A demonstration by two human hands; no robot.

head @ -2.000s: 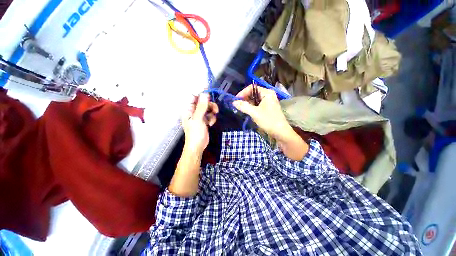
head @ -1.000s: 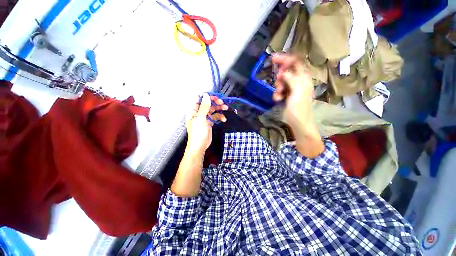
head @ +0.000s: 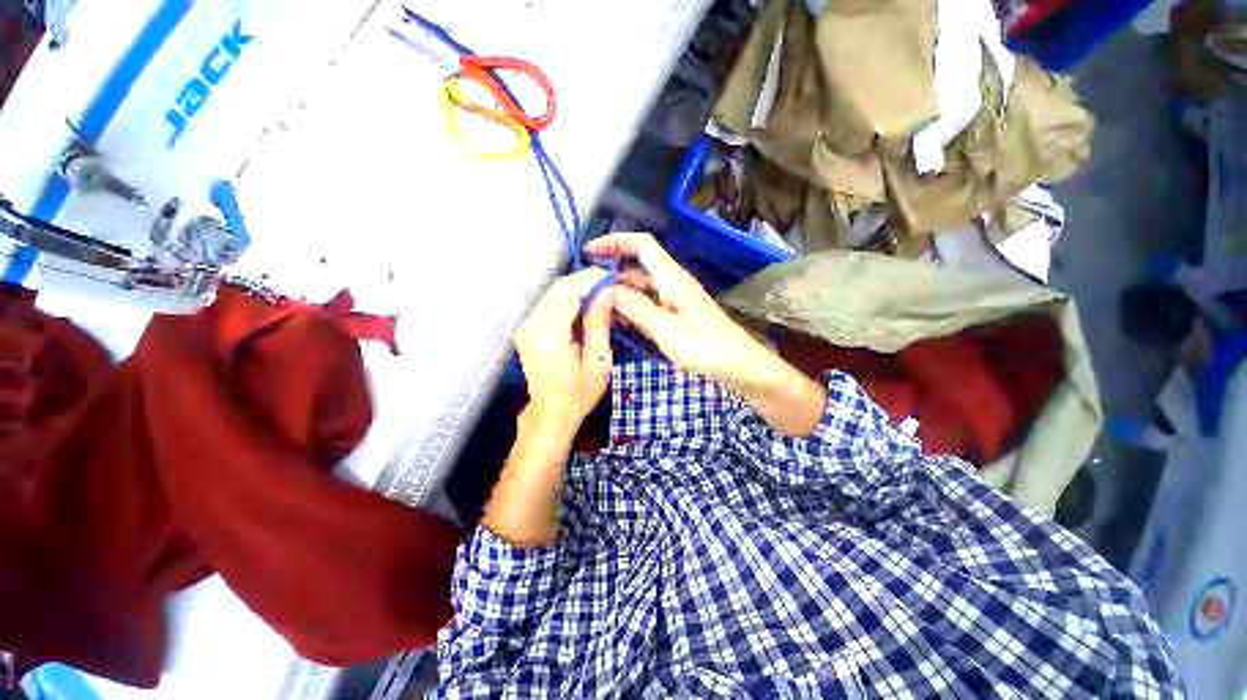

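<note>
The blue cord [head: 558, 194] runs from the scissors [head: 509, 93] over the table's front edge to my hands. The scissors, with one red and one yellow loop, lie on the white tabletop. My left hand [head: 564, 342] pinches the cord between thumb and fingers. My right hand [head: 670, 308] is close against it, its fingers at the same bit of cord. The exact hold of the right fingertips is partly hidden. The dark red garment piece [head: 260, 479] lies left of my hands, its upper edge by the needle area of the sewing machine [head: 192, 260].
A blue crate [head: 739, 244] with khaki cut pieces [head: 903, 137] stands at the right. Olive-grey cloth [head: 875, 301] drapes over red pieces [head: 978, 383] beside my lap. The table edge with its scale [head: 451, 438] runs diagonally before me.
My right hand was raised away to the right a second ago and is now back beside my left hand at the cord. The view has shifted slightly.
</note>
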